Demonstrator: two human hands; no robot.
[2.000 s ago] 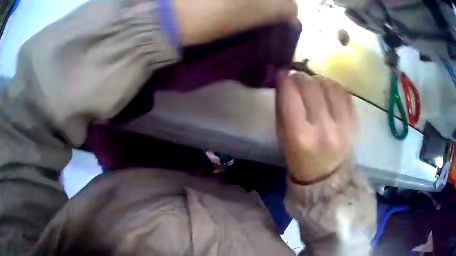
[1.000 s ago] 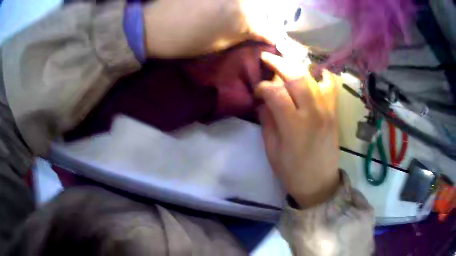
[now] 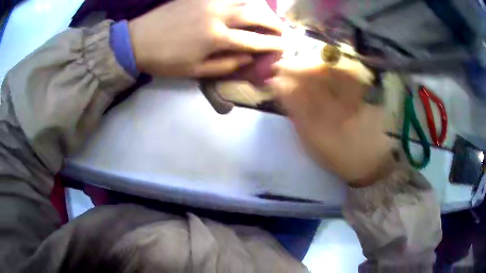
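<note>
Maroon cloth lies under the bright lamp at the sewing machine's needle area, mostly hidden by my hands. My left hand lies over the cloth with its fingers pointing right toward the lamp; it presses the cloth. My right hand is blurred, just right of the cloth, with its fingertips near the cloth's right end. Whether it grips the cloth cannot be told. More dark maroon cloth shows at the upper left behind my left arm.
Scissors with a green and a red handle lie right of my right hand. A small dark shiny box is farther right. The white table's curved front edge runs above my lap. Dark machine parts are at upper right.
The cloth and my left hand have moved up and away from the table's front. My right hand has shifted right and lower. The pink-purple fluffy thing has mostly left the view.
</note>
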